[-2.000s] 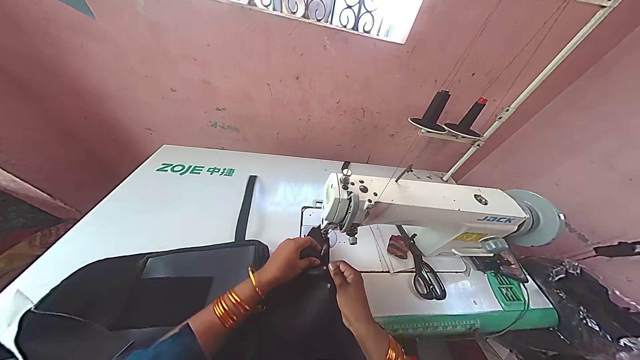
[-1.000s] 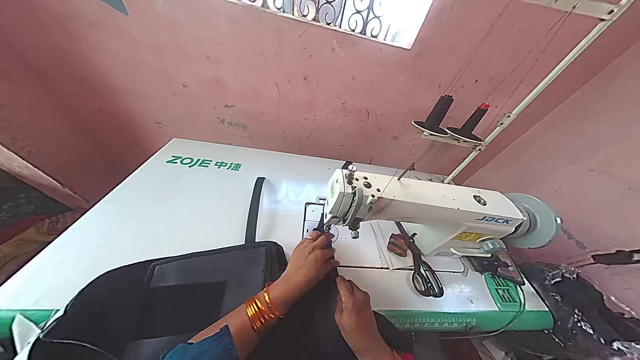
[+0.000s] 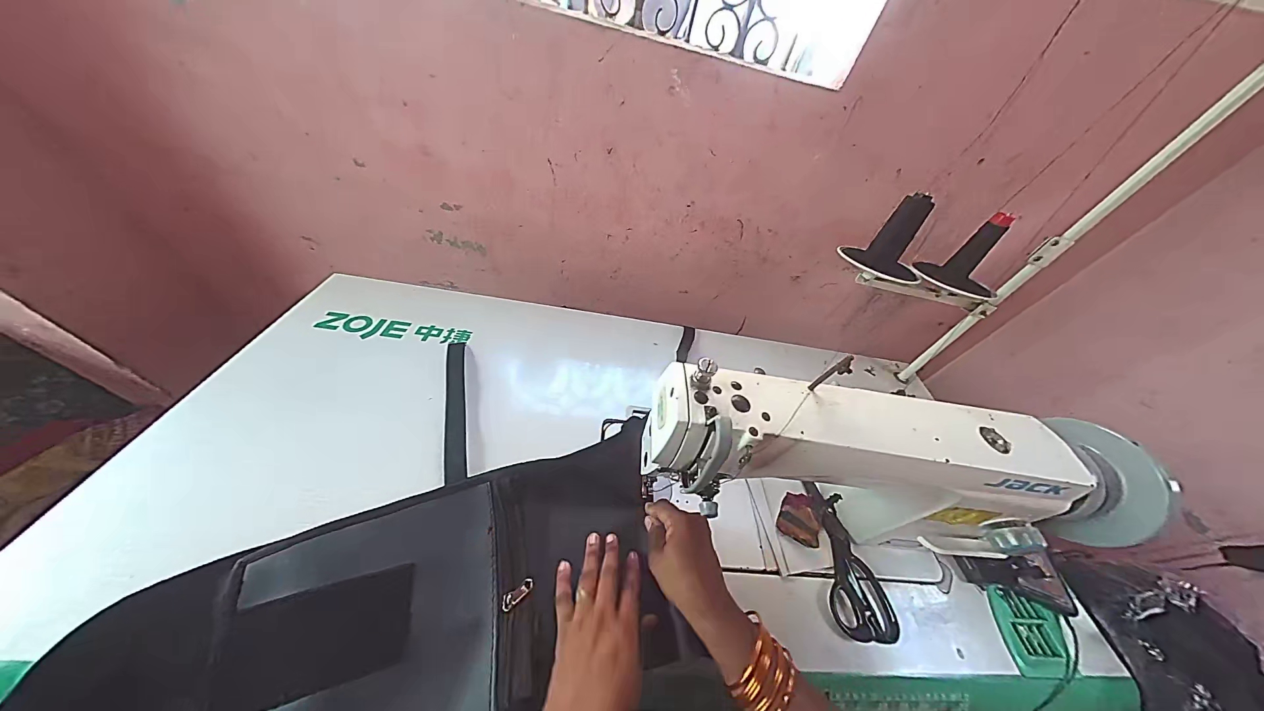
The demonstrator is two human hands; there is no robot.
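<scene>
A black fabric piece [image 3: 573, 504] with a zipper and a metal zipper pull [image 3: 516, 594] spreads over the left of the table, its upper corner close against the needle area of the white Jack sewing machine [image 3: 889, 434]. My left hand [image 3: 597, 622] lies flat on the fabric to the right of the zipper, fingers spread. With curled fingers my right hand [image 3: 686, 563] grips the fabric's right edge just below the presser foot; bangles circle that wrist. The needle tip is hidden behind the machine head.
Black-handled scissors [image 3: 861, 592] and a small patterned scrap [image 3: 800, 519] lie beneath the machine arm. A black strip [image 3: 455, 415] is on the white tabletop [image 3: 326, 425]. Two thread cones [image 3: 899, 237] stand behind, on a rack. Dark shiny material [image 3: 1155, 632] is at the right.
The black fabric has shifted and opened out beside the machine head, and its zipper pull now shows. My left hand has gone from near the needle to lying flat lower down on the fabric.
</scene>
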